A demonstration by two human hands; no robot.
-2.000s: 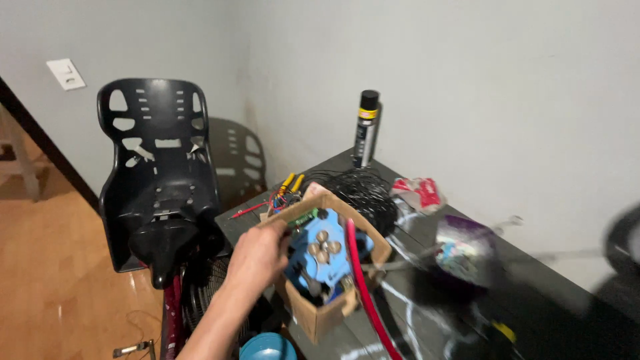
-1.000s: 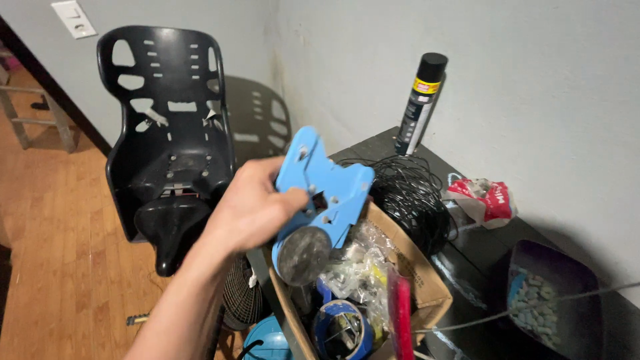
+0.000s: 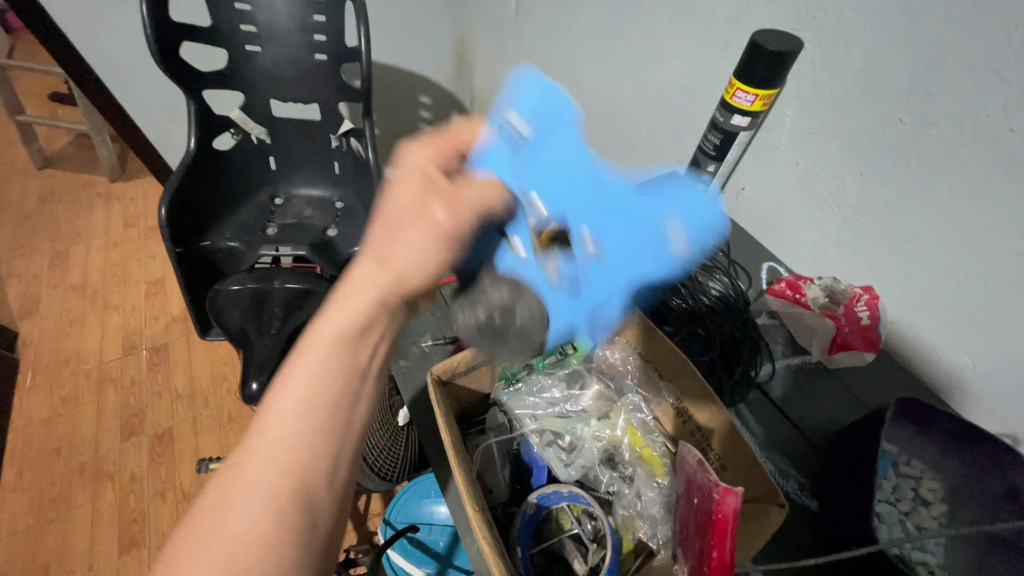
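My left hand (image 3: 436,208) grips a flat blue plate-like part (image 3: 608,232) with slots and a dark round piece (image 3: 502,314) at its lower left; it is blurred. Hand and part are above an open cardboard box (image 3: 720,432). Inside the box lie clear plastic bags (image 3: 592,416), a roll of blue tape (image 3: 565,532), a red flat piece (image 3: 706,512) and a green item (image 3: 544,362). My right hand is out of the frame.
A black child bike seat (image 3: 264,176) and a bicycle saddle (image 3: 268,312) are at left. On the dark table stand a spray can (image 3: 744,112), coiled black cable (image 3: 720,328), a red and white packet (image 3: 832,316) and a dark container of pebbles (image 3: 912,496).
The blue part lay in the box two seconds ago. My left hand has lifted it out, and it has turned in the hand's grip. The view has moved closer to the box.
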